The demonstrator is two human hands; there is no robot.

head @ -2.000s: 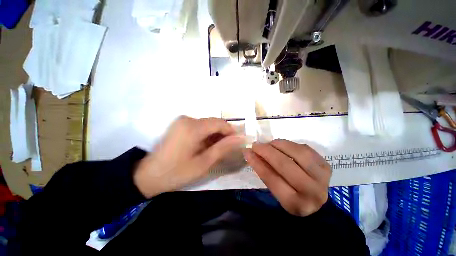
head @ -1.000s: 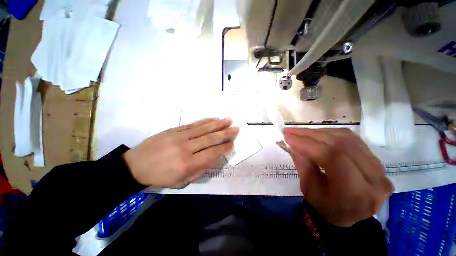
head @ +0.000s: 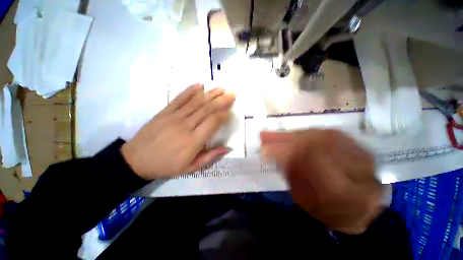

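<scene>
A small white fabric panel (head: 234,139) lies flat on the table in front of the machine head, its edges washed out by the lamp. My left hand (head: 177,132) rests palm down on it with the fingers spread. My right hand (head: 325,172) is to the right of the panel, blurred, with fingertips near the table; whether it holds a folded strip cannot be told. The presser foot area (head: 261,48) of the sewing machine is above the panel, and the needle is lost in glare.
A panel stack (head: 48,53) and narrow pieces (head: 12,129) lie on the brown board at left. A strip bundle (head: 393,86) lies right of the needle area. Scissors (head: 453,133) are at the right edge. A blue basket (head: 426,213) stands below the table.
My left hand has moved from the table's front part up and forward onto the panel, fingers now more spread. My right hand has left the strip's near end and blurs beside the panel.
</scene>
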